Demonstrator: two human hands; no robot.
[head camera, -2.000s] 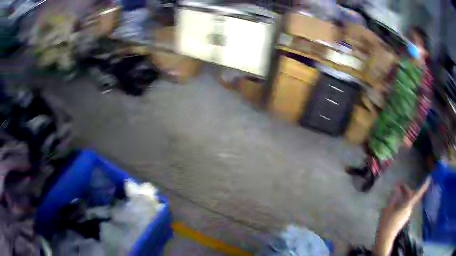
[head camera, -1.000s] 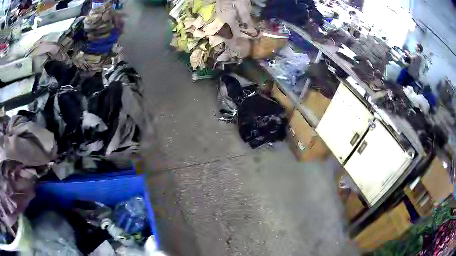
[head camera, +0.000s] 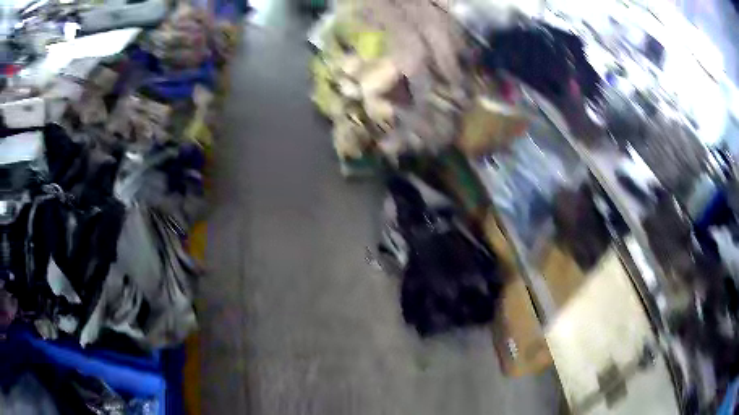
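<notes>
Neither of my hands is in view. A black garment bundle (head camera: 450, 280) with some grey cloth lies on the concrete floor ahead, right of the aisle's middle, against a cardboard box. A pile of black and grey garment bundles (head camera: 138, 259) stands at the left, beside the aisle. A blue bin (head camera: 105, 369) with cloth in it is at the lower left, cut off by the picture's edge. The picture is blurred.
The concrete aisle (head camera: 279, 243) runs forward, with a yellow line (head camera: 194, 324) along its left side. A beige and yellow cloth heap (head camera: 397, 89) stands ahead on the right. A cardboard box (head camera: 523, 324) and a cream cabinet (head camera: 604, 332) line the right.
The view has swung from the cabinets and a person in green to along the aisle. The black bundle now appears nearer and lower. The hand seen at the lower right earlier is out of view.
</notes>
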